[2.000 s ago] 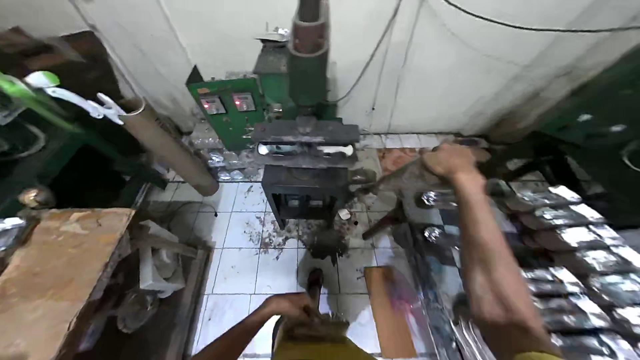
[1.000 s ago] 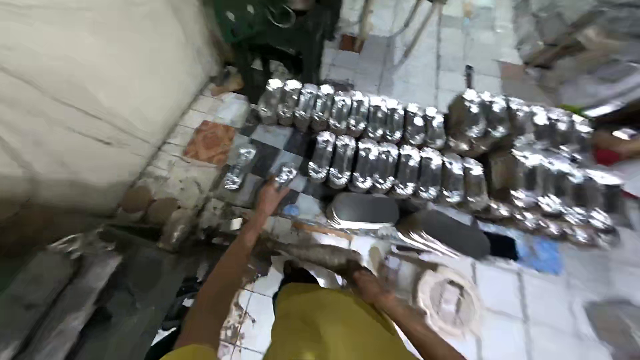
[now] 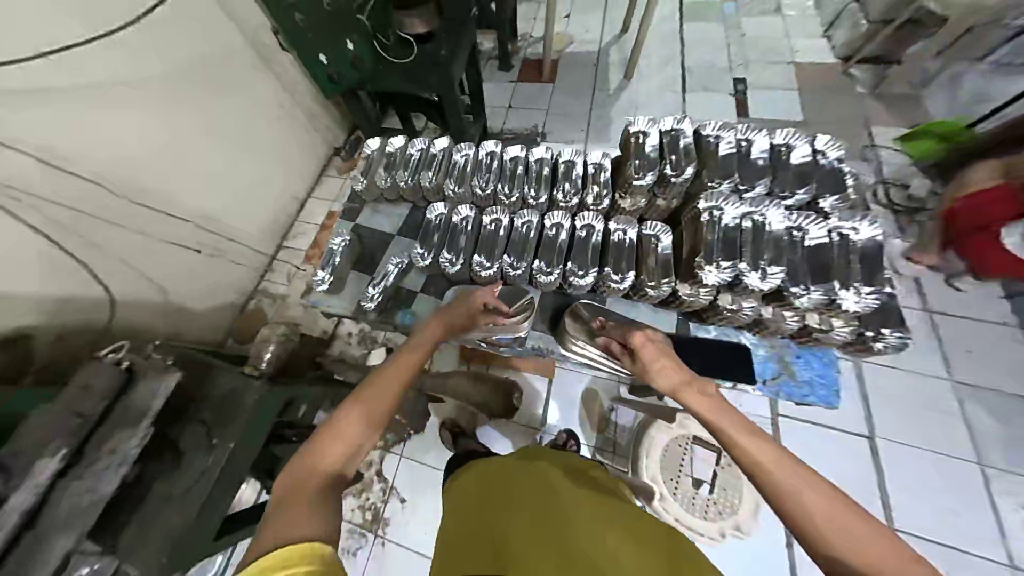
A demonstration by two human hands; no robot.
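Note:
My left hand (image 3: pixel 472 310) is on a stack of flat oval silvery sheets (image 3: pixel 516 326), its fingers at the sheets' raised edges. My right hand (image 3: pixel 644 352) touches a second stack of such sheets (image 3: pixel 580 330), thumb and fingers at its right side. Whether either hand grips a sheet is unclear. A black smartphone (image 3: pixel 714 359) lies just right of my right hand. Beyond my hands stand rows of fluted oval foil trays (image 3: pixel 524 240), nested in stacks. Two foil pieces (image 3: pixel 332 260) lie apart on the checkered surface at left.
Taller foil stacks (image 3: pixel 788 240) stand at right. A plastic stool (image 3: pixel 696 476) is by my feet, near a dark club-shaped object (image 3: pixel 480 392). Green machinery (image 3: pixel 400 56) stands at the wall, with a metal bench (image 3: pixel 192 448) lower left. A person in red (image 3: pixel 984 228) is at the right edge.
The view has swung from the green press to the foil trays. My right hand has moved from near the dark club-shaped object to the right stack of sheets; my left hand has moved to the left stack.

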